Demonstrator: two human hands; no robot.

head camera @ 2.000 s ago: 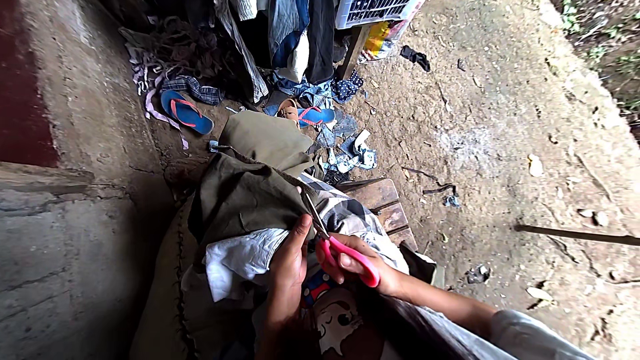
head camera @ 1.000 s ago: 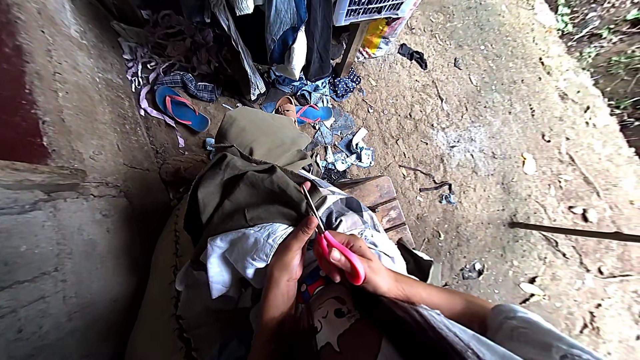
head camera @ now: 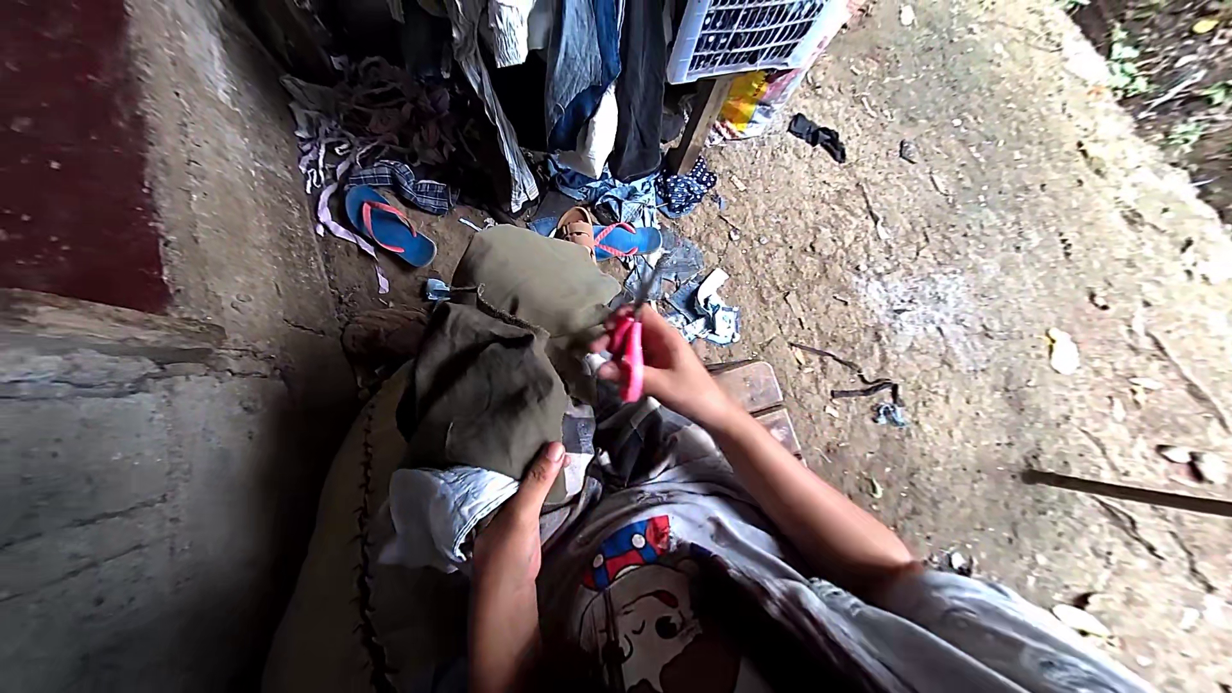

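Note:
My right hand [head camera: 669, 371] is closed around the pink handles of a pair of scissors [head camera: 629, 356], whose dark, blurred blades point up and away from me. With its thumb on top, my left hand [head camera: 534, 491] grips the lower edge of a dark olive cloth [head camera: 486, 385]. White cloth [head camera: 448, 505] lies beside that hand, partly under the olive one. A lighter olive cloth [head camera: 534, 274] spreads beyond, to the left of the scissors. The fingers of my left hand are mostly hidden.
A stitched sack [head camera: 332, 549] stands at my left near a concrete wall [head camera: 96, 491]. Ahead are blue flip-flops [head camera: 390, 226], hanging garments [head camera: 577, 72], fabric scraps [head camera: 707, 308] and a white plastic crate [head camera: 751, 38]. A wooden bench [head camera: 751, 385] shows at right, a stick [head camera: 1126, 489] farther right.
My right hand has moved forward with the scissors, away from my left hand. Before, the two hands were close together at the cloth. My left hand now lies lower on the olive cloth.

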